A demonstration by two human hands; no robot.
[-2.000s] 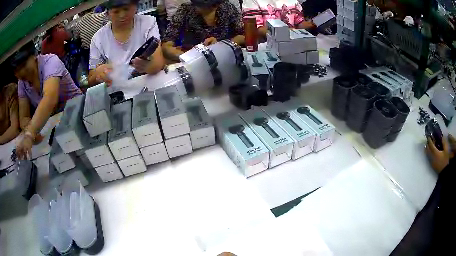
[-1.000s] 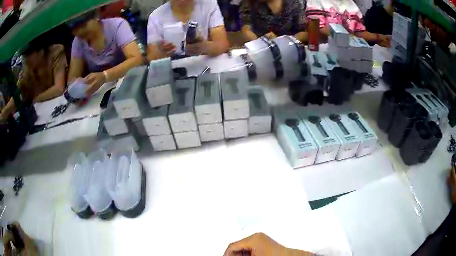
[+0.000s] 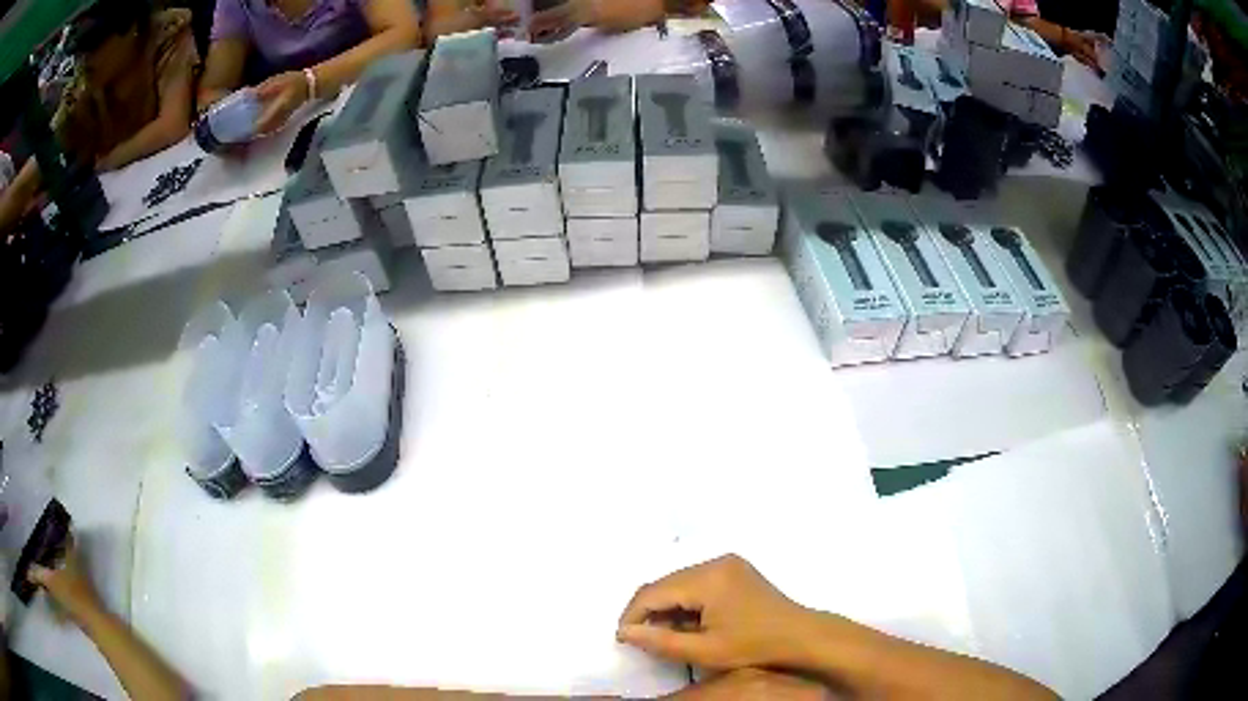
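My right hand rests on the white table cover at bottom centre, fingers loosely curled in, with no object visible in it. A thin dark mark shows just below it. My left forearm runs along the bottom edge, and my left hand lies below the right one, mostly cut off; its fingers are hidden. Several tank-and-base units, frosted tanks on black bases, stand close together at left.
Grey-white boxes are stacked at back centre. Pale teal boxes stand side by side at right, with black shells beyond. Another person's hand holds a dark part at far left. Green shows at a gap. Other people sit across.
The view has swung left and tilted down. My right hand, only partly seen before, is now in full view with its forearm, and my left forearm has appeared along the bottom edge.
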